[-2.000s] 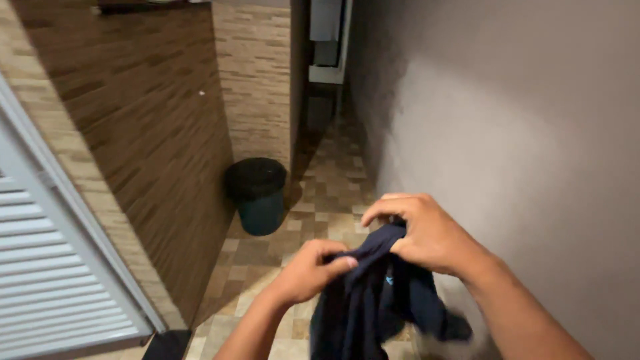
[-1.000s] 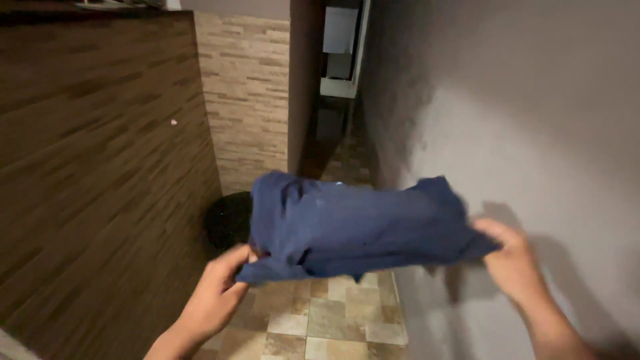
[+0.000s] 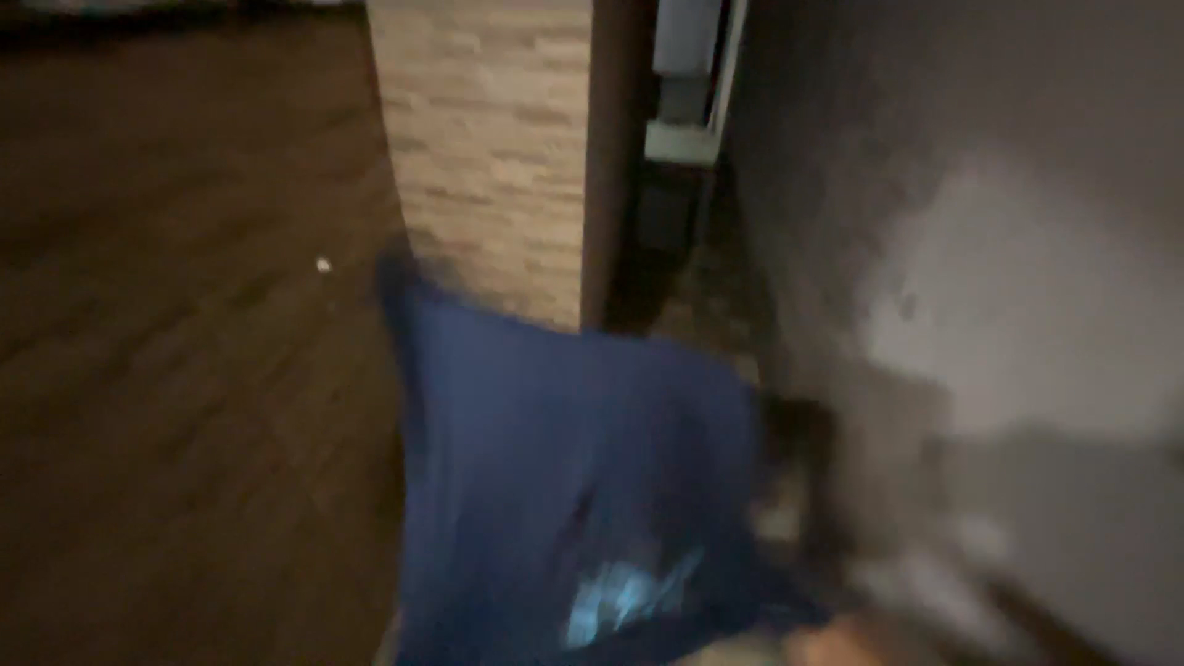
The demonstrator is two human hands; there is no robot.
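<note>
A dark blue cloth garment (image 3: 573,444) with a light blue print near its lower edge is spread out in front of me, blurred by motion. At the bottom of the view my right hand (image 3: 837,643) grips its lower right corner; only a blurred part of that hand shows. Of my left hand (image 3: 390,643) just a thin sliver is visible beside the lower left edge of the cloth, so its fingers are hidden.
A brown tiled wall (image 3: 185,324) runs along the left, ending at a lighter stone-patterned wall section (image 3: 499,157). On the right stands a grey wall (image 3: 1036,305). Between them a narrow passage leads back to a white-framed object (image 3: 683,143).
The garment, bunched in both hands at first and then stretched sideways, is now opened out and billowing upward, its light blue print showing. Both hands are lower in view.
</note>
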